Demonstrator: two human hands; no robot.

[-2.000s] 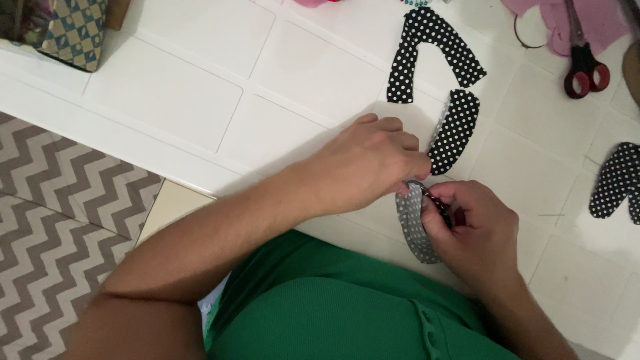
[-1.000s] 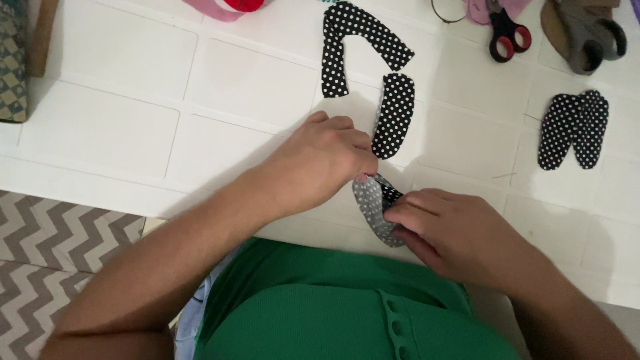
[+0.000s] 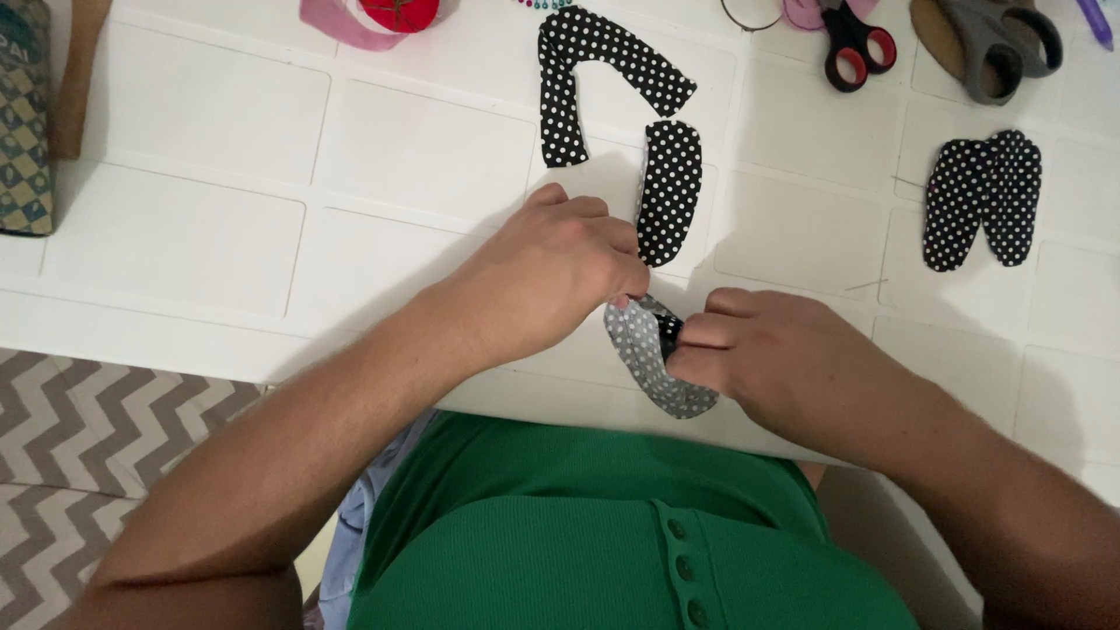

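My left hand pinches the upper end of a curved polka-dot fabric piece, its greyish wrong side outward. The fingers of my right hand grip the same piece at its right edge, where black dotted fabric shows in the opening. My fingertips are partly hidden. Just above my left fingers lies an oblong black fabric piece with white dots. An angled strip of the same fabric is above it. To the right, a two-lobed black dotted piece lies flat on the white table.
Small scissors with black and red handles and larger grey-handled scissors lie at the upper right, near a purple pen. Thin pins or needles lie by the two-lobed piece. A red pincushion and a patterned case are at the upper left.
My right hand has shifted its hold on the curved piece, its fingers now laid over the right edge. My left hand keeps pinching the upper end. The view has moved.
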